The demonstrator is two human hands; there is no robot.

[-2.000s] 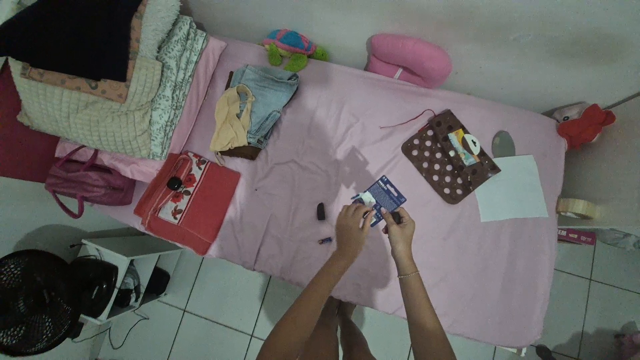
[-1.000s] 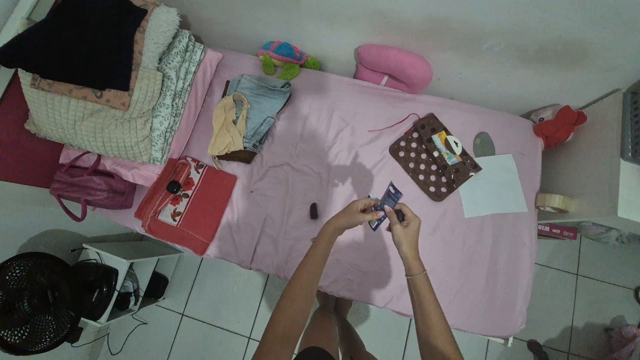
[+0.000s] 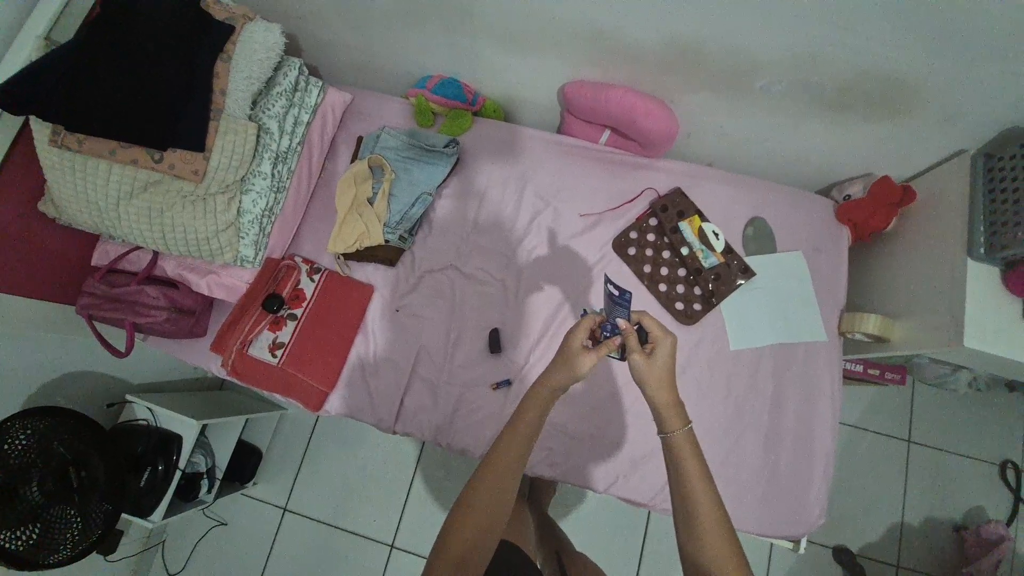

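Observation:
Above the pink bed sheet, my left hand [image 3: 578,352] and my right hand [image 3: 652,356] both grip a dark blue printed card package [image 3: 617,300], with the fingers meeting at its lower part. A small dark object [image 3: 641,334] shows in my right hand; what it is cannot be told. To the left of my hands a small black piece [image 3: 494,341] lies on the sheet [image 3: 448,344]. Below that piece is a small battery [image 3: 501,384] with a copper-coloured end. What my fingertips do behind the card is partly hidden.
A brown polka-dot pouch [image 3: 668,264] and white paper [image 3: 772,300] lie to the right. Folded denim [image 3: 412,172], a coral floral textile [image 3: 320,344] and stacked bedding [image 3: 152,200] are at left. A plush turtle [image 3: 452,100] and pink neck pillow [image 3: 620,116] sit by the wall.
The card package was spread flatter between my hands two seconds ago; now it stands more upright and narrow. Both hands still hold it. The black piece has stayed on the sheet.

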